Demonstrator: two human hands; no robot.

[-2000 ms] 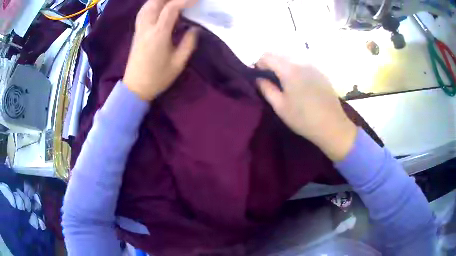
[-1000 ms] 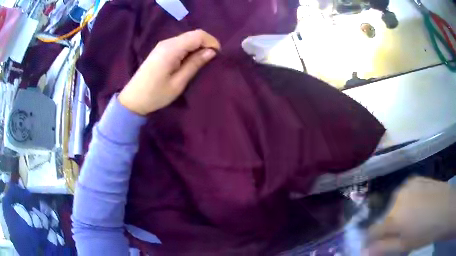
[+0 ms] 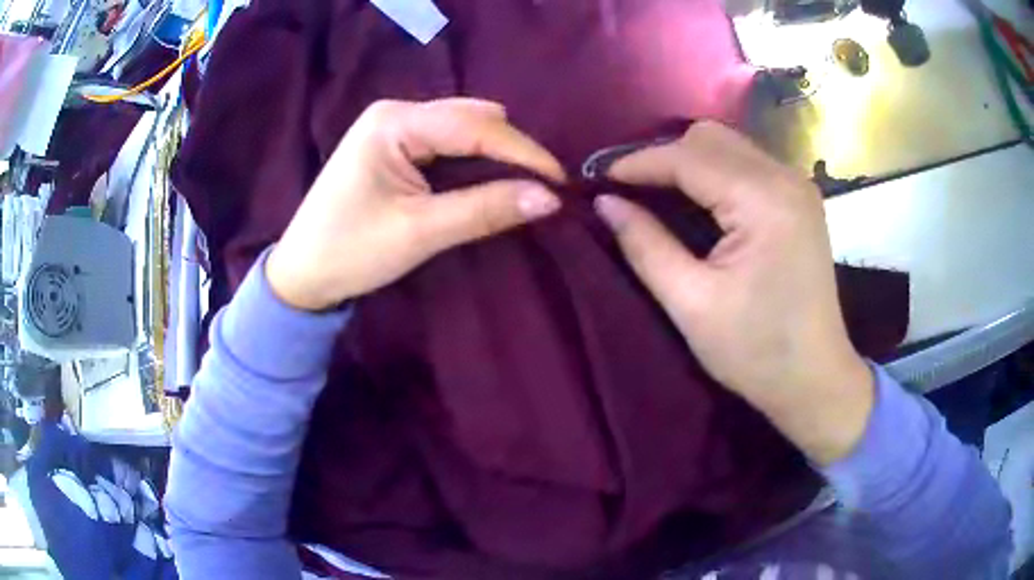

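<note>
The maroon garment body (image 3: pixel 499 374) covers the middle of the table and hangs down toward my lap. My left hand (image 3: pixel 420 204) pinches its edge between thumb and fingers near the centre. My right hand (image 3: pixel 726 249) pinches the same edge just to the right, the fingertips of both hands close together. A thin pale grey strip or loop shows at my right index fingertip; I cannot tell what it is. A small white piece (image 3: pixel 414 16) lies on the maroon cloth at the top.
The yellowish needle plate area (image 3: pixel 896 108) is at the upper right, with metal machine parts above. Scissors with green and red handles (image 3: pixel 1003 68) lie at the right edge. A grey vented box (image 3: pixel 79 283) stands at the left. The table's curved edge (image 3: pixel 964 351) runs at the right.
My right hand has come up from the lower right onto the cloth edge beside my left hand. The cloth's right-hand flap is drawn in, and maroon cloth covers more of the machine bed.
</note>
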